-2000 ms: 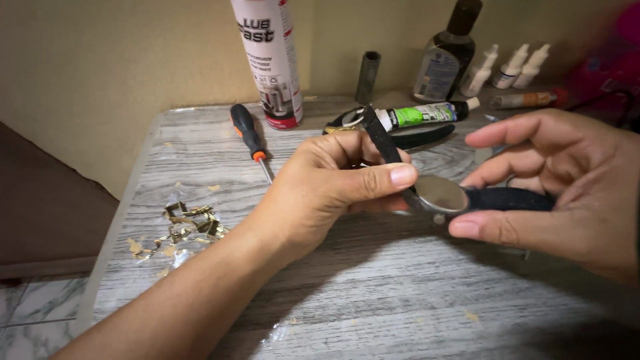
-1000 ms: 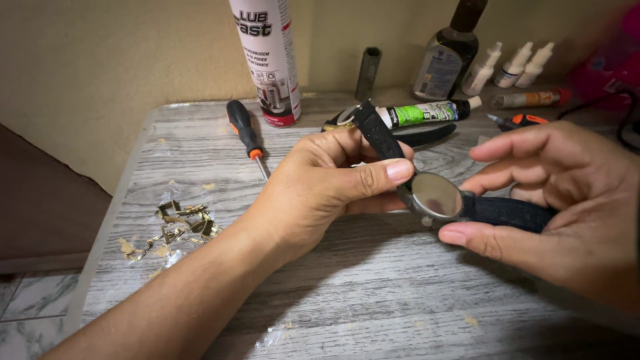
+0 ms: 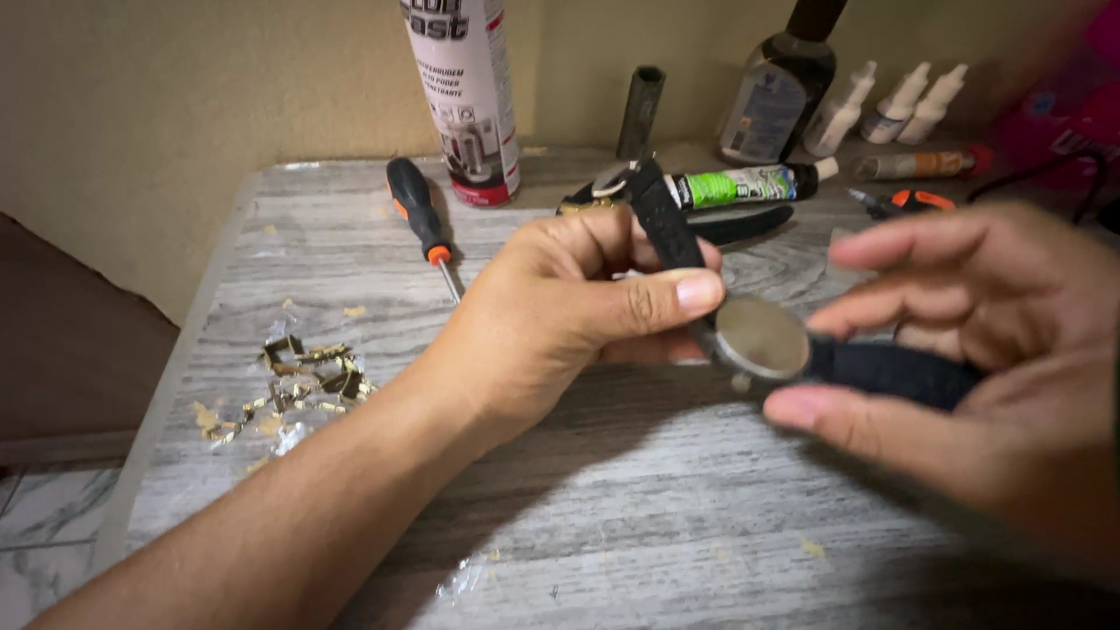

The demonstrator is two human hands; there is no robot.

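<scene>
A wristwatch with a round, plain-looking face and a black strap is held over the table. My left hand pinches the strap beside the case between thumb and fingers; that strap part stands up with its buckle end at the top. My right hand is at the other strap half, thumb below and fingers above and behind it, slightly blurred. Whether its fingers press on the strap cannot be told. The strap's far end is hidden at the right palm.
On the wood-patterned table lie a screwdriver, metal link pieces, a glue tube, black-handled pliers and an orange-black tool. Behind stand a spray can, a dark tube, a dark bottle and several small white bottles.
The watch stays in my left hand's pinch. Its face has tilted up more toward the camera since the earliest frame.
</scene>
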